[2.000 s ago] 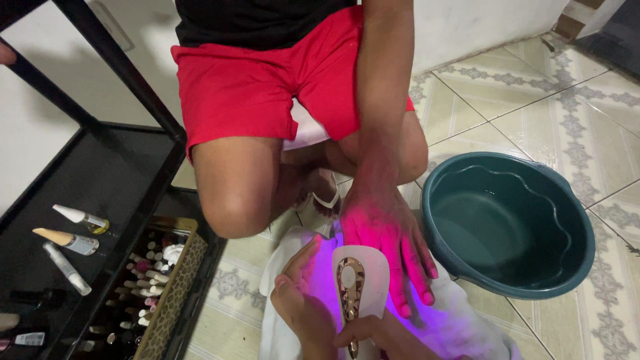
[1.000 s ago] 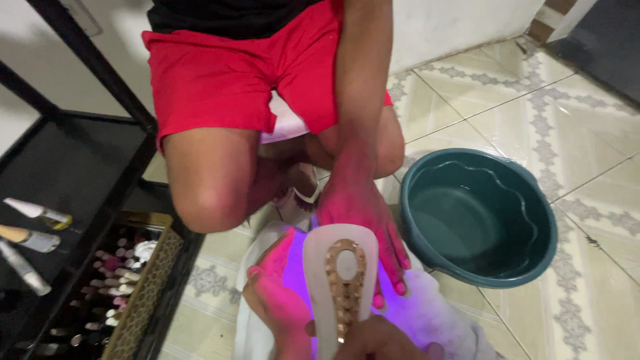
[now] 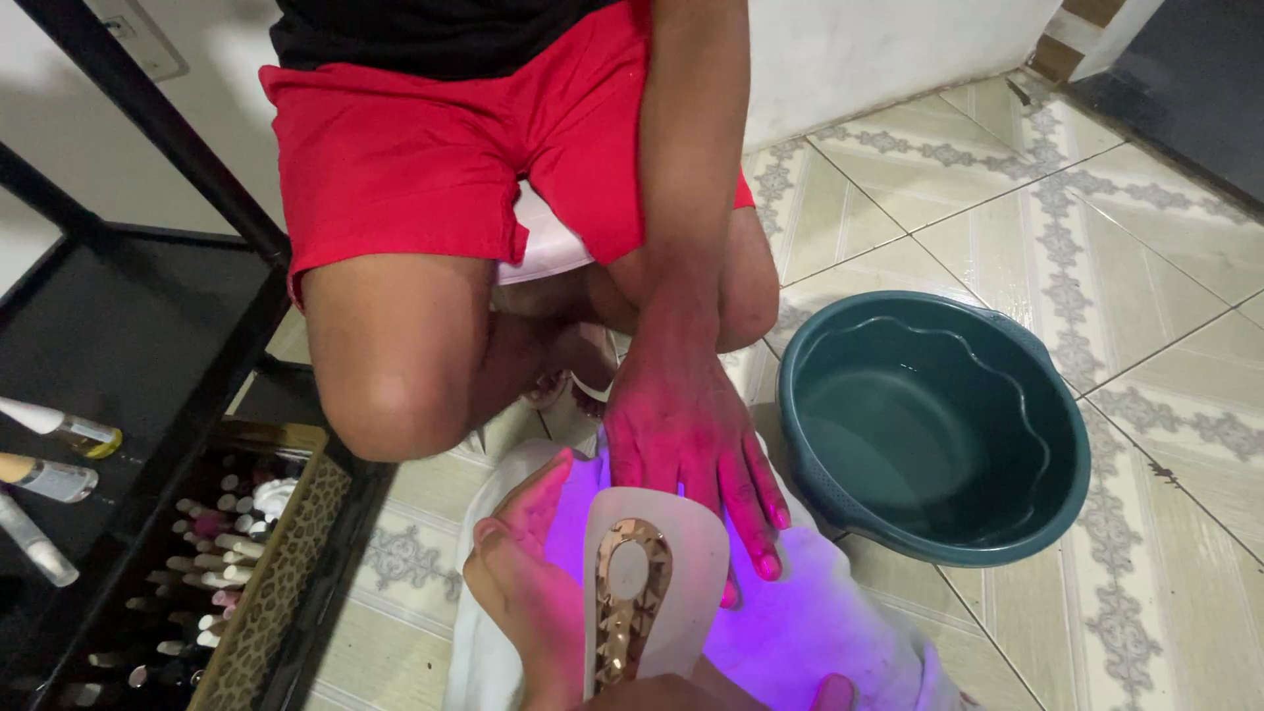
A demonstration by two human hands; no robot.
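A white handheld lamp [image 3: 699, 578] with rose-gold faceted trim shines purple-pink light downward. My right hand [image 3: 681, 693], mostly cut off by the bottom edge, holds its handle. To the lamp's left is my left hand [image 3: 528, 592], palm toward the light, its fingers pointing up and slightly right; nothing shows in it. Another person's hand [image 3: 681, 425] reaches down with the palm turned under and the fingers spread. Its fingertips lie beside and partly behind the lamp's head, over a white cloth [image 3: 820, 612] lit purple.
A dark green plastic basin [image 3: 933, 430] holding water stands on the tiled floor at right. At left is a black shelf unit [image 3: 128, 306] with several bottles and a leopard-print box [image 3: 296, 553] of nail polish bottles. The other person's bent knees [image 3: 395, 385] are ahead.
Compared with the earliest frame, the lamp's handle leans differently and my right hand shows lower on it. The other person's hand remains beside the lamp. The view has shifted somewhat.
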